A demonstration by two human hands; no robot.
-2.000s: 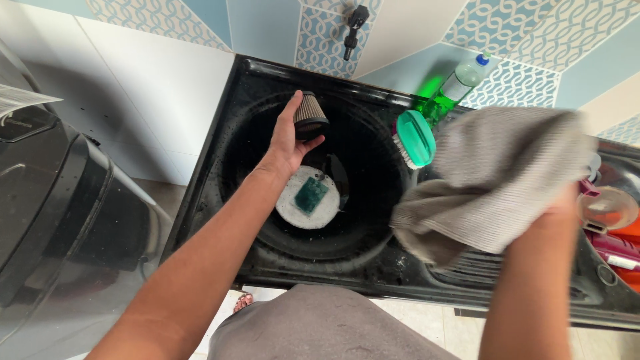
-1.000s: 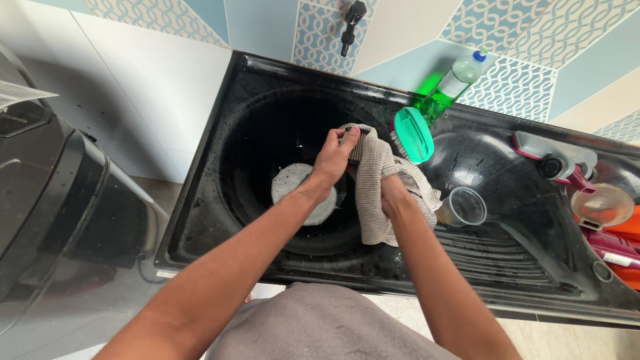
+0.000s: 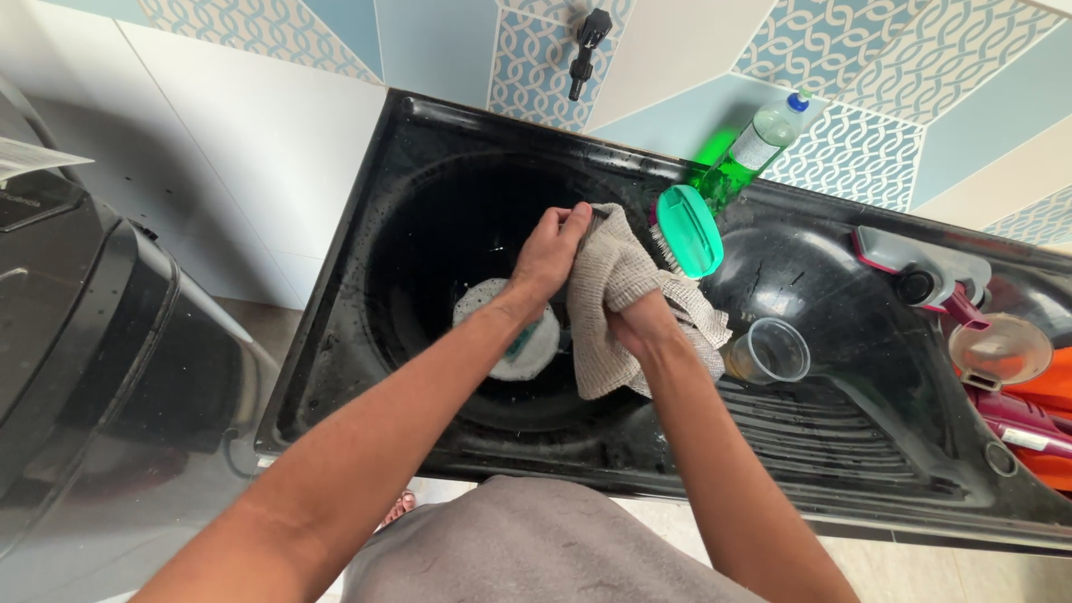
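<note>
Above the round basin of a black double sink (image 3: 327,360), my left hand (image 3: 548,251) grips a small pleated filter (image 3: 596,219), mostly hidden by cloth. A beige ribbed cloth (image 3: 607,276) wraps around the filter and drapes over my right hand (image 3: 641,322), which holds it from the right; its fingers are hidden in the folds. Below my left wrist, a foamy white round patch (image 3: 536,347) lies in the basin with a green sponge (image 3: 521,342) partly hidden by my forearm. A green scrub brush (image 3: 690,230) rests on the divider, just right of the cloth.
A green soap bottle (image 3: 749,155) stands by the wall under a black tap (image 3: 590,52). A clear plastic cup (image 3: 769,352) lies in the ribbed right basin, near a grey and maroon appliance part (image 3: 925,264) and a clear container (image 3: 1001,350). A black machine (image 3: 126,360) stands left.
The cloth, held up at the right two seconds ago, is now around the filter in my left hand. The clear cup, hidden at first, shows. My hands have come together over the round basin.
</note>
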